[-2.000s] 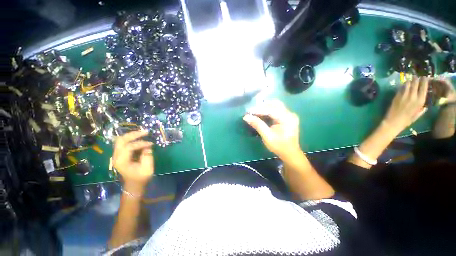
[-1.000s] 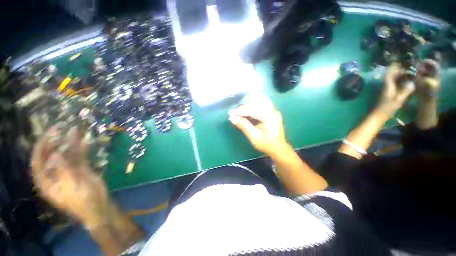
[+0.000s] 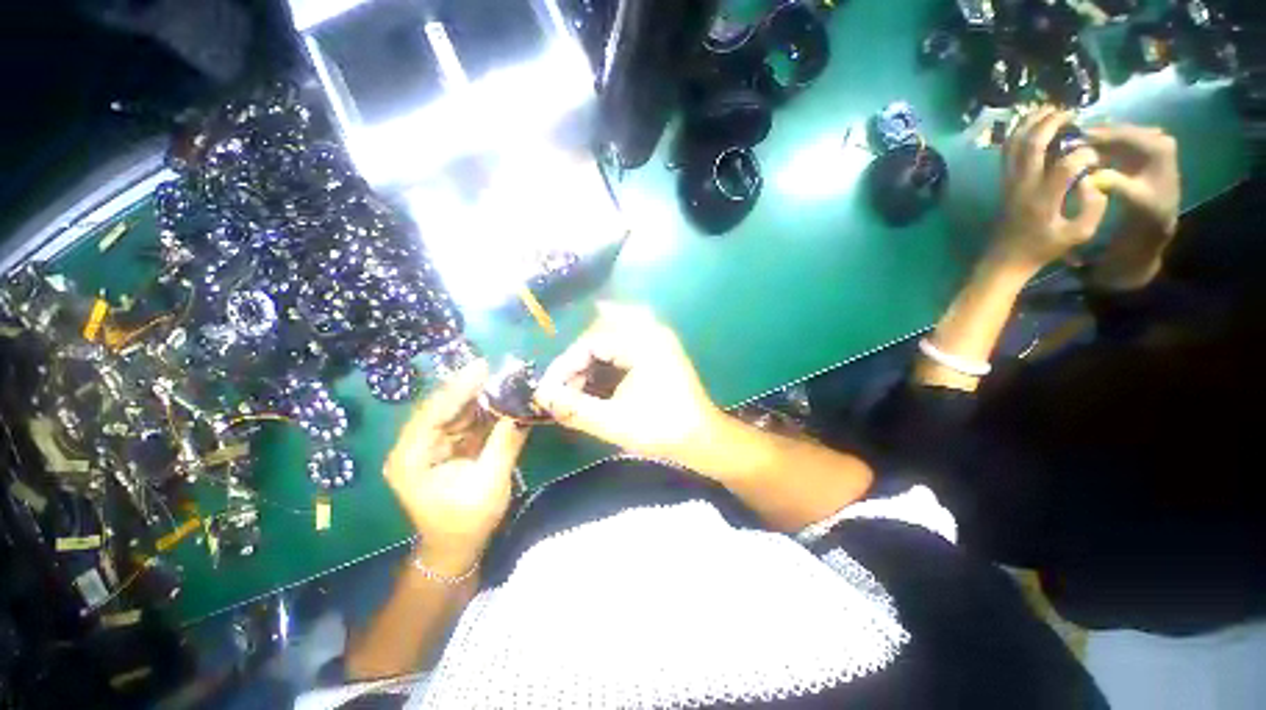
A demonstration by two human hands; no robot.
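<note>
A small dark round unit (image 3: 514, 388) is held in the fingertips of both hands, low in front of the white machine. My left hand (image 3: 456, 465) grips it from the left. My right hand (image 3: 632, 388) pinches its right side. An orange strip (image 3: 537, 311) shows just above the unit, by a small dark part at the machine's front. Fine detail of the unit is hidden by my fingers and blur.
The glaring white machine (image 3: 514, 208) stands beyond my hands. Ring boards (image 3: 253, 311) heap left of it, with tangled wired modules (image 3: 139, 416) farther left. Black housings (image 3: 722, 185) stand to its right. A neighbouring person's hands (image 3: 1062, 187) hold a part at the right.
My left hand has come from the far-left pile to meet my right hand at the dark unit. The view has turned, shifting the machine leftward.
</note>
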